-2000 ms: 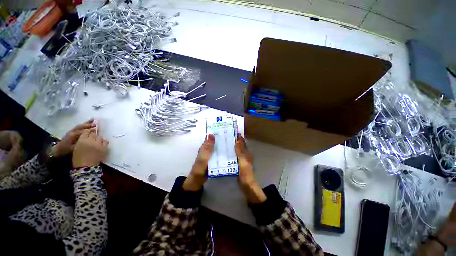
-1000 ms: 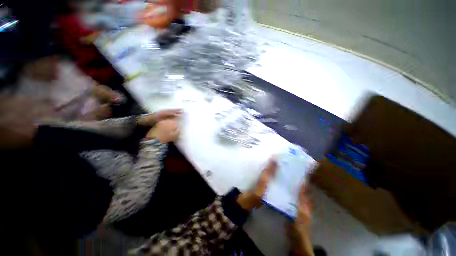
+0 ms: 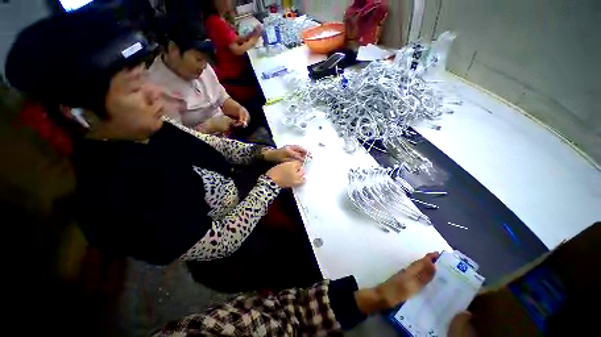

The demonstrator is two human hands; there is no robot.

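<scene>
A slim retail box (image 3: 440,297) with a white printed face and blue edges is at the lower right, tilted, over the bench's near edge. My left hand (image 3: 405,284) holds its left side. My right hand (image 3: 461,325) shows only as a fingertip or thumb at the box's lower right; the rest is cut off or hidden. The brown shipping carton (image 3: 520,289) is cut off at the right edge, close beside the box, with blue boxes (image 3: 542,297) inside.
A small bunch of white cables (image 3: 382,196) lies beyond my left hand, with a large heap of cables (image 3: 375,99) farther back. An orange basin (image 3: 323,38) stands at the far end. Two people sit along the left; another in red is farther away.
The view has swung left, so the carton and box now sit at the lower right and the neighbours show more fully. The retail box stays in my hands.
</scene>
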